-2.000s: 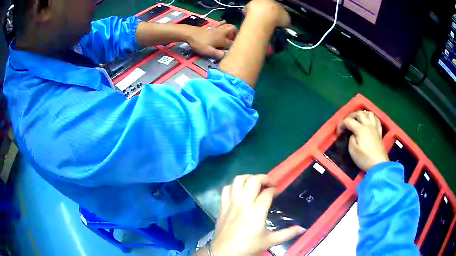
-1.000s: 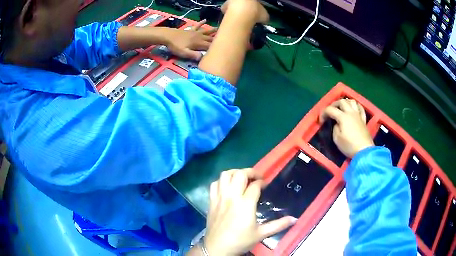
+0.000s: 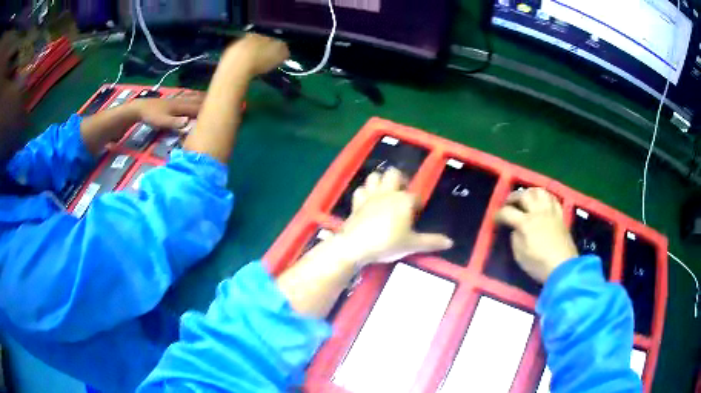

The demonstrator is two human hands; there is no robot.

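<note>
A red-orange foam tray [image 3: 498,170] holds phones in two rows. Back-row screens are black with pale marks and small white labels, such as the second phone [image 3: 459,206]. Several front-row phones show bright white screens, such as this one [image 3: 400,326]; the front-left phone is dark and mostly under my left forearm. My left hand [image 3: 382,219] is over the back-left phone [image 3: 382,157], thumb spread toward the second phone. My right hand [image 3: 538,230] is over the third back-row phone [image 3: 509,257], fingers curled near its upper part. Its fingertip contact is unclear.
A neighbouring worker in a blue smock [image 3: 115,253] reaches over another red tray [image 3: 127,165] at left. Monitors [image 3: 599,38] stand behind the green mat [image 3: 288,146]. White cables [image 3: 330,46] hang at the back, and one [image 3: 653,153] runs down on the right.
The view has turned right. My left hand has moved from the front-left phone to the back-left phone. My right hand has moved from the back-left phone to the third back-row phone.
</note>
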